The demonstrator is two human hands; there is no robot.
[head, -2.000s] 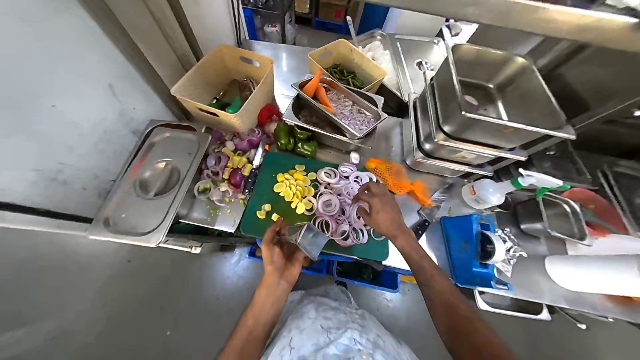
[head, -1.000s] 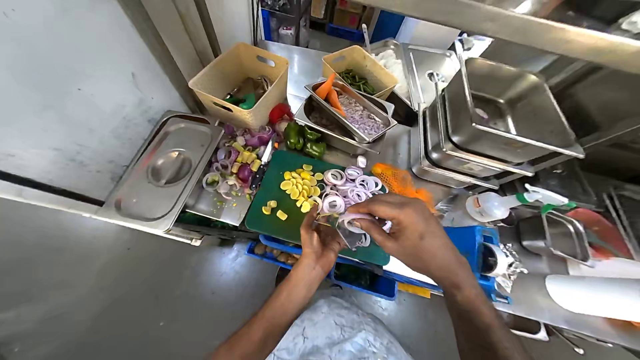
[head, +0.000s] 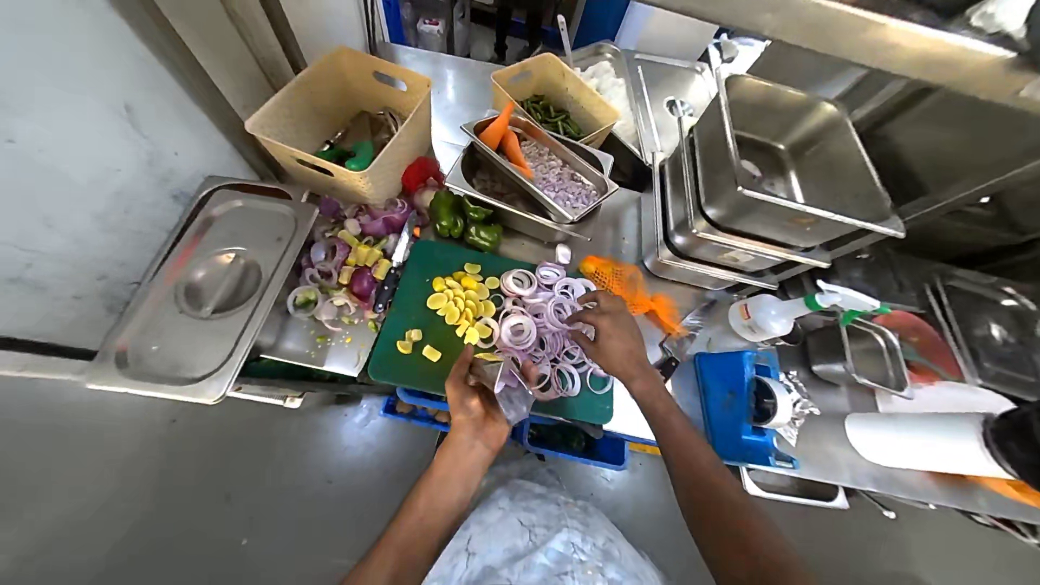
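Note:
My left hand holds a small clear plastic bag at the near edge of the green cutting board. Some onion slices seem to be inside the bag. My right hand has its fingertips on the right side of a pile of red onion rings; whether they grip a ring cannot be told. Yellow lemon slices lie in a heap left of the rings, with a few lemon end pieces apart from them. A knife with a black handle lies just left of the board.
Onion and lemon trimmings lie between the board and a steel lid. Behind are green peppers, a pan of chopped onion and a beige basket. Rightward are orange netting, stacked steel pans and a blue tape dispenser.
My right hand has moved away from the bag, back to the right side of the onion rings. My left hand still holds the bag.

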